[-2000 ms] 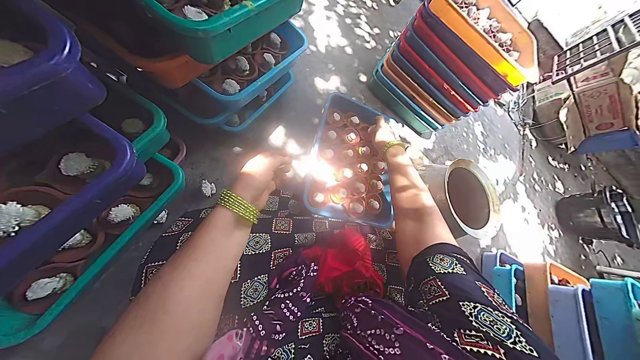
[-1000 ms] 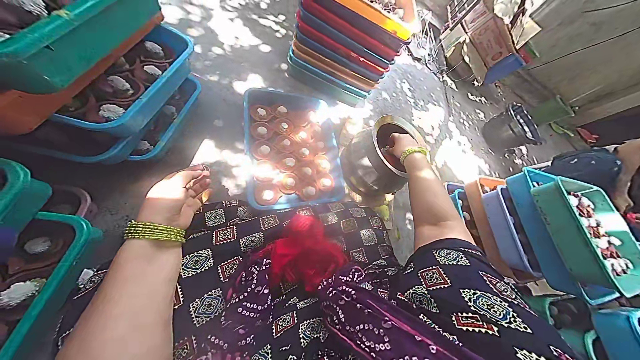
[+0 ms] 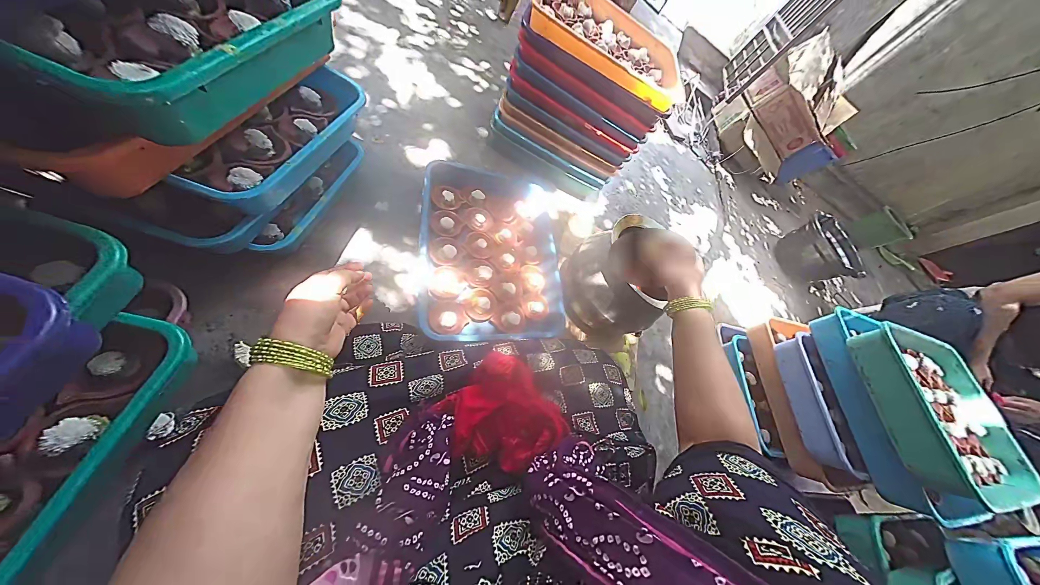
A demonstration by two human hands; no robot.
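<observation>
A blue plastic tray (image 3: 426, 244) lies on the ground ahead of my lap, holding rows of small reddish-brown cups (image 3: 481, 304), each with a white piece in it. To its right a round metal pot (image 3: 597, 284) leans with its mouth toward the right. My right hand (image 3: 662, 258), blurred, is at the pot's mouth; whether its fingers hold anything cannot be seen. My left hand (image 3: 329, 305) is raised left of the tray, palm turned inward and fingers loosely curled, with nothing visible in it. Both wrists wear yellow-green bangles.
Stacked trays of filled cups stand at the left, among them a green tray (image 3: 236, 81). A tall stack topped by an orange tray (image 3: 569, 36) stands ahead. More trays (image 3: 869, 398) are at the right, near another person's arm (image 3: 1007, 313). A black bucket (image 3: 821, 248) stands farther back.
My right hand has gone from the tray to the pot, and has come up from inside its mouth to the rim. My left hand has moved away from the tray. The view has shifted.
</observation>
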